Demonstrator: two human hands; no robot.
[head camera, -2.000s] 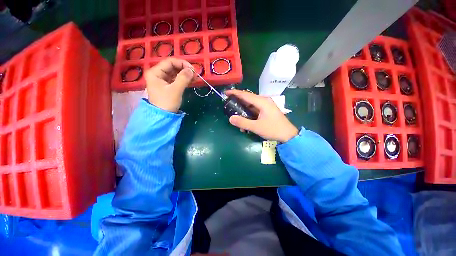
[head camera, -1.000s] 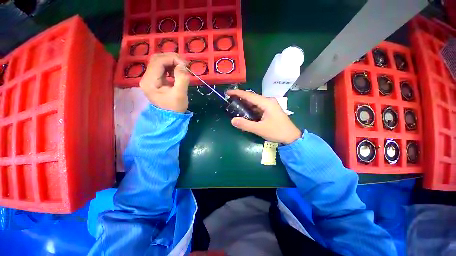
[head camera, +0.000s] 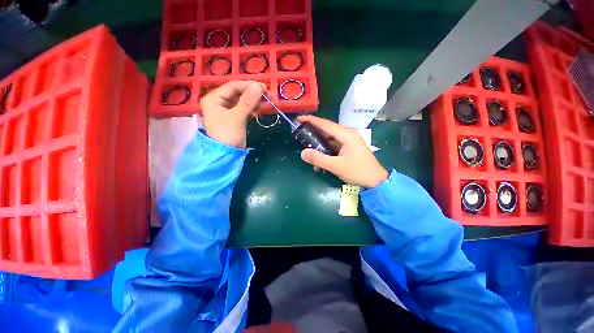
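My right hand (head camera: 345, 153) is shut around a black screwdriver (head camera: 313, 138) above the green mat. Its thin silver shaft (head camera: 279, 110) points up and left to my left fingertips. My left hand (head camera: 229, 110) has thumb and index finger pinched together at the shaft's tip. Whether they grip the tip or a tiny part there is too small to tell. A thin pale ring (head camera: 268, 121) lies on the mat just below the shaft. Metal rings (head camera: 291, 90) sit in the pockets of the red foam tray (head camera: 311, 109) behind my left hand.
Stacked red foam trays (head camera: 111, 162) stand at left, beside whitish sheets (head camera: 170, 146). A white bottle (head camera: 362, 101) stands by a slanted grey support (head camera: 449, 58). A yellow strip (head camera: 350, 199) lies near the mat's front. At right, a red tray (head camera: 449, 195) holds round watch heads (head camera: 473, 197).
My left hand has shifted slightly between frames while its fingertips stay by the shaft's tip. My right hand still holds the screwdriver in nearly the same place. The view has tilted slightly.
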